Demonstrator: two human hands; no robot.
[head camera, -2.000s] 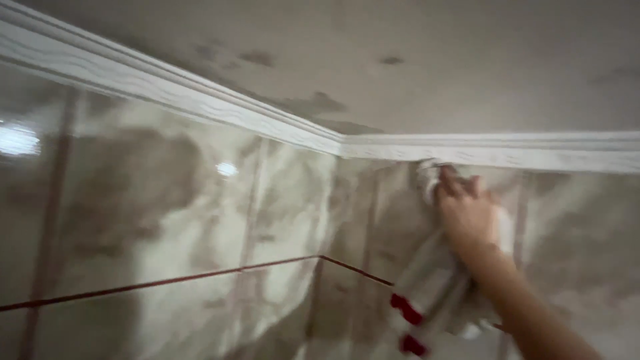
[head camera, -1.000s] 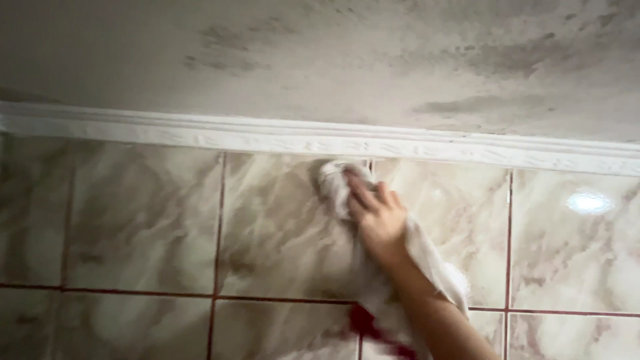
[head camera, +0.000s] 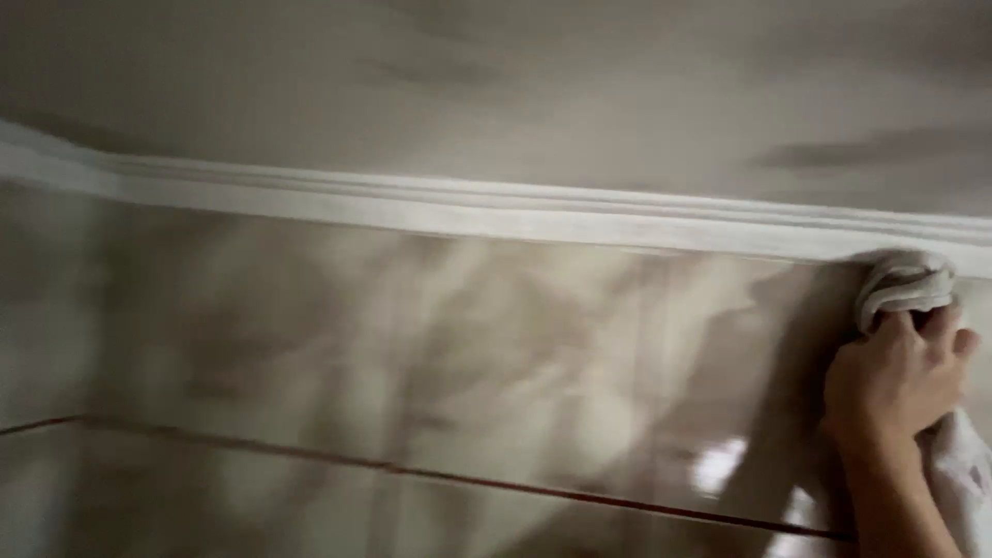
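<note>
At the right of the head view my right hand (head camera: 899, 380) grips a bunched white cloth (head camera: 907, 283). The bunched part lies against the top of the tiled wall, touching the lower edge of the white cornice (head camera: 542, 221). A loose length of the cloth hangs down beside my wrist. Marbled beige tiles (head camera: 496, 333) with dark red joints cover the wall, blurred by motion. My left hand is out of the picture.
Above the cornice spreads a grey ceiling (head camera: 387, 93) with dark smudges. At the far left the wall and cornice turn a corner. A bright reflection shines on the tiles left of my forearm.
The view has swung widely between frames. The wall corner, out of sight a second ago, shows again at the left. My right hand has kept hold of the cloth, up by the cornice.
</note>
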